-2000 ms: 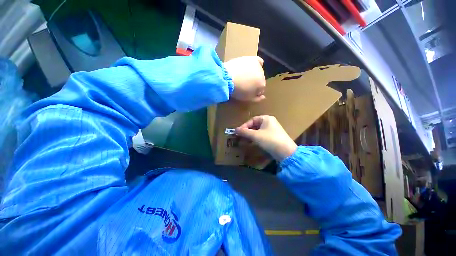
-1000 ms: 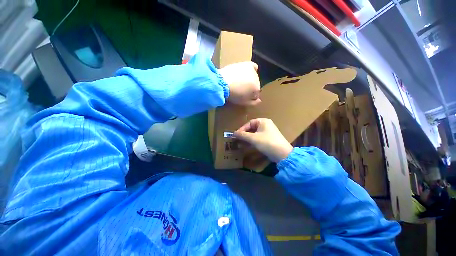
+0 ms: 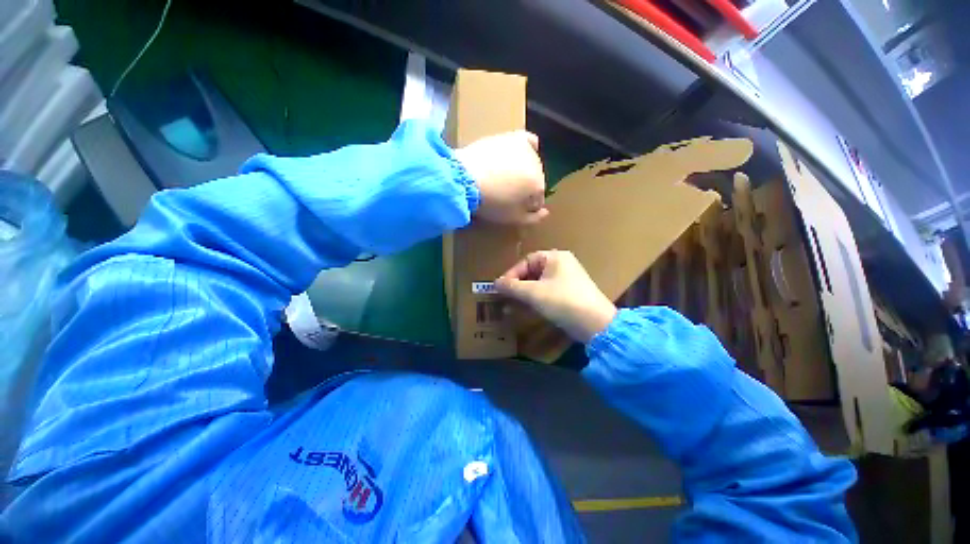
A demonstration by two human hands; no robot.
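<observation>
A brown carton (image 3: 484, 250) stands on the bench in front of me, its narrow side towards me and its lid flap (image 3: 628, 207) hanging open to the right. My left hand (image 3: 508, 179) is closed over the carton's upper part, its fingers bent over the edge. My right hand (image 3: 558, 291) pinches the right end of a small white barcode label (image 3: 483, 287), which lies against the narrow side just above a dark printed panel (image 3: 490, 311). Whether the label is fully stuck down cannot be told.
A dark grey printer (image 3: 186, 133) is at the upper left, beside white ribbed foam (image 3: 37, 96) and a bluish plastic bag (image 3: 32, 276). A white label strip (image 3: 308, 321) curls near the bench edge. Stacked cartons (image 3: 782, 287) stand at the right, below a shelf (image 3: 734, 80).
The view has shifted slightly. The label now lies straighter and flatter against the carton's side. Both hands keep nearly the same grip.
</observation>
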